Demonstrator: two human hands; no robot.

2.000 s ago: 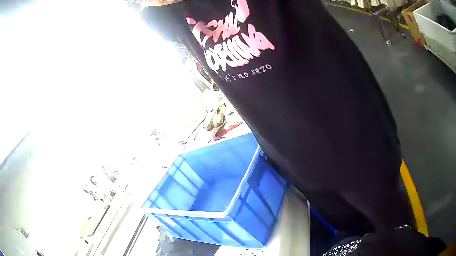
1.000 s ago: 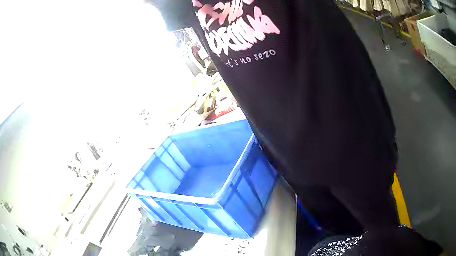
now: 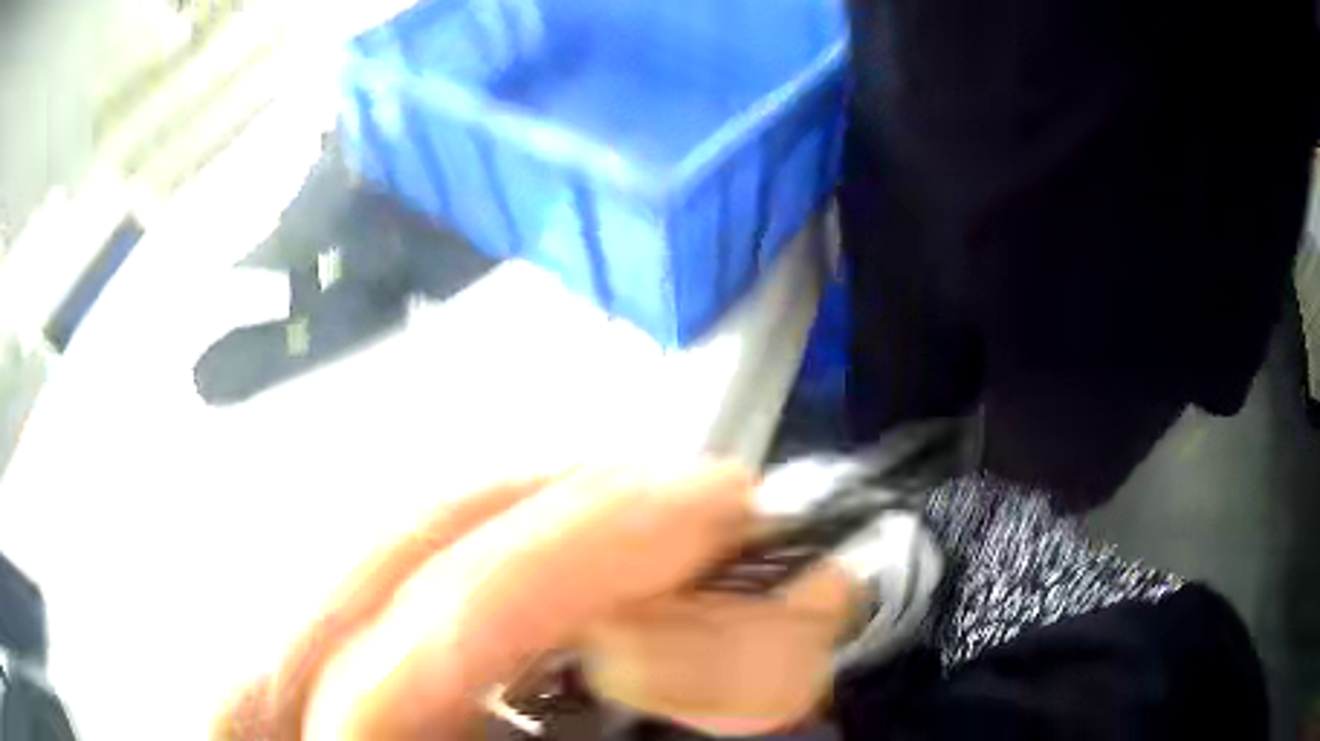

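Observation:
My left hand [image 3: 536,594], large and blurred, reaches in from the bottom left edge over the white table [image 3: 478,391]. Its fingers close on a blurred black piece [image 3: 811,528] with pale, shiny streaks, at bottom centre. A pale curved band shows just right of the fingertips. Another skin patch lies below the fingers; I cannot tell if it is my thumb or part of my right hand. A small shiny dark thing [image 3: 521,706] shows under the fingers at the bottom edge, too blurred to name.
A blue plastic crate [image 3: 659,181] stands at the top centre of the table. Dark flat pieces [image 3: 275,355] lie left of and below it. A person in dark clothing [image 3: 1057,232] stands close at right. Speckled fabric [image 3: 1013,565] and black fabric [image 3: 1100,673] are at lower right.
The view has swung down, so the crate now sits higher and the printed top is out of view. My left hand has come in with the black piece. Dark flat pieces now show more fully.

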